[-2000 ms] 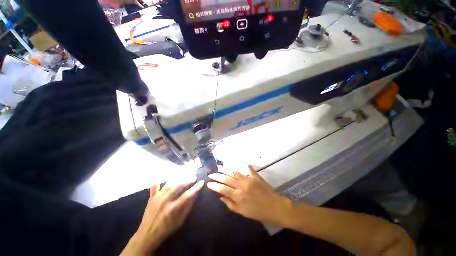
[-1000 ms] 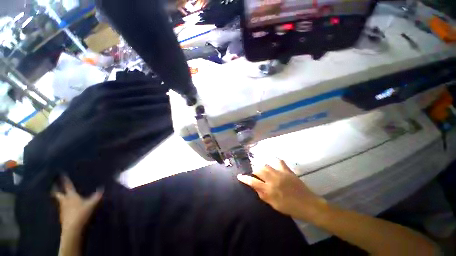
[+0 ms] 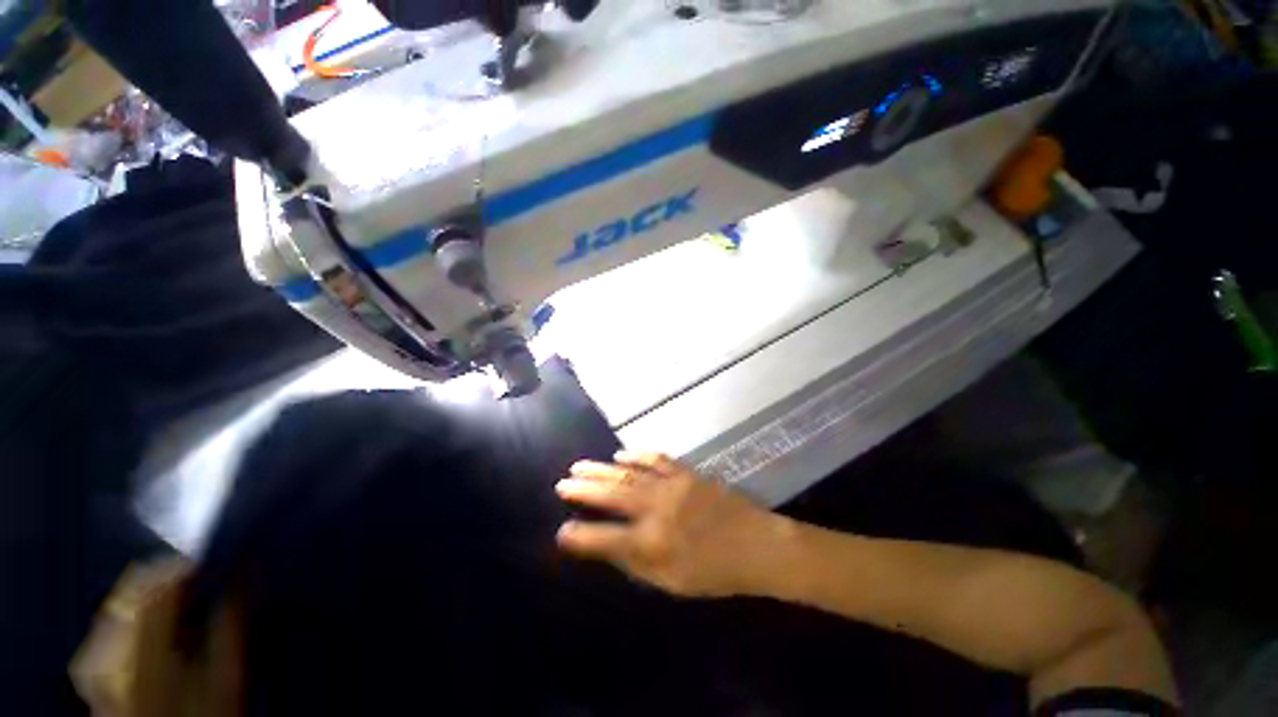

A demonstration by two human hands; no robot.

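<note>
Black cloth (image 3: 407, 518) lies over the front of the machine bed, one edge under the needle area of the white JACK sewing machine (image 3: 617, 189). The presser foot and needle are not clearly seen in the glare. My right hand (image 3: 666, 525) rests on the cloth near its right edge, fingers bent together, below and right of the needle area. My left hand (image 3: 161, 644) is at the lower left, blurred, with a fold of the black cloth between thumb and fingers. The metal tension dial (image 3: 456, 255) is on the head front.
The control panel (image 3: 897, 119) is lit. A black padded arm (image 3: 196, 77) slants at upper left. More black cloth (image 3: 98, 308) is heaped left of the machine. An orange item (image 3: 1027, 177) is at the arm's right end. Ruler markings (image 3: 785, 446) run along the bed's front edge.
My left hand has moved down and now holds a cloth fold. My right hand has moved away from the needle area, toward me. The view has shifted; the phone screen is out of it.
</note>
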